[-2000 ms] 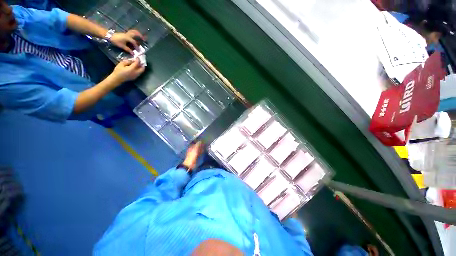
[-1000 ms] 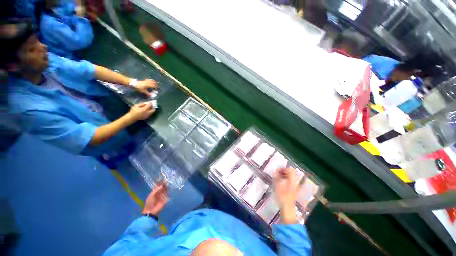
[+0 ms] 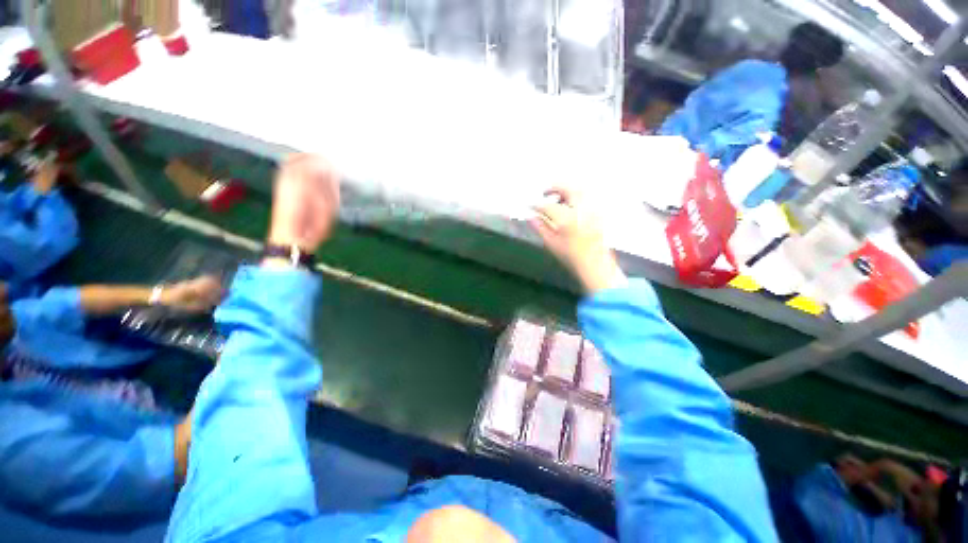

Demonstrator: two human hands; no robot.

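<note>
My left hand (image 3: pixel 306 204) and my right hand (image 3: pixel 570 231) are raised and stretched out over the near edge of the white surface. Between them spans a clear blister tray (image 3: pixel 425 208), blurred and hard to see against the white. My right fingers pinch its right end; my left hand is blurred at its left end. A filled tray (image 3: pixel 550 416) with whitish rectangles in its pockets lies on the green bench below, partly covered by my right sleeve.
A red carton (image 3: pixel 703 228) stands on the white surface (image 3: pixel 446 117), near clear bottles. A small red box with a brown flap (image 3: pixel 218 193) lies on the green belt. Workers in blue are at left, across, and at lower right. A grey bar (image 3: pixel 817 352) crosses at right.
The empty clear trays left of the filled tray have gone from the bench. Both my hands have moved up and forward, the right one off the filled tray. The view has turned.
</note>
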